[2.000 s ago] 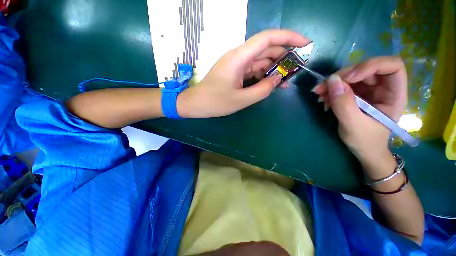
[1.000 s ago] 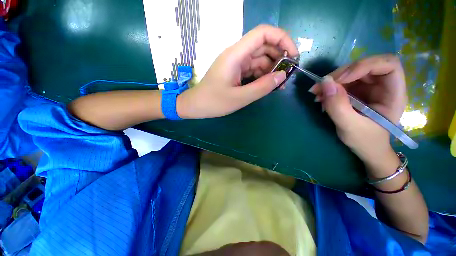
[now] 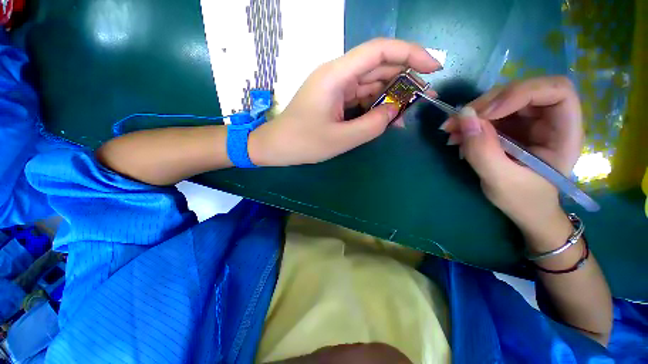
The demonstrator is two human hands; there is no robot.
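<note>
My left hand (image 3: 330, 114) holds a small electronic unit (image 3: 403, 89) between its fingers and thumb, above the green mat. The unit is dark with a shiny metal rim and a gold-amber area beside my thumb tip. My right hand (image 3: 522, 135) grips silver tweezers (image 3: 551, 174) like a pen. The tweezer tips meet the unit's right edge; whether they hold a small piece is too small to tell. A white sheet with rows of thin grey-brown strips (image 3: 264, 43) lies on the mat behind my left wrist.
A blue wrist strap (image 3: 240, 146) with a thin cord is on my left wrist. Clear film with yellow patches (image 3: 529, 64) lies at the right, with a bright glare spot. A yellow tray edge (image 3: 645, 192) shows at the far right. A blue sleeve (image 3: 18, 128) is at the left edge.
The unit was tilted and partly covered by my left fingers a second ago; its face now shows more. My left index finger has extended outward. The tweezers stay at the unit's edge.
</note>
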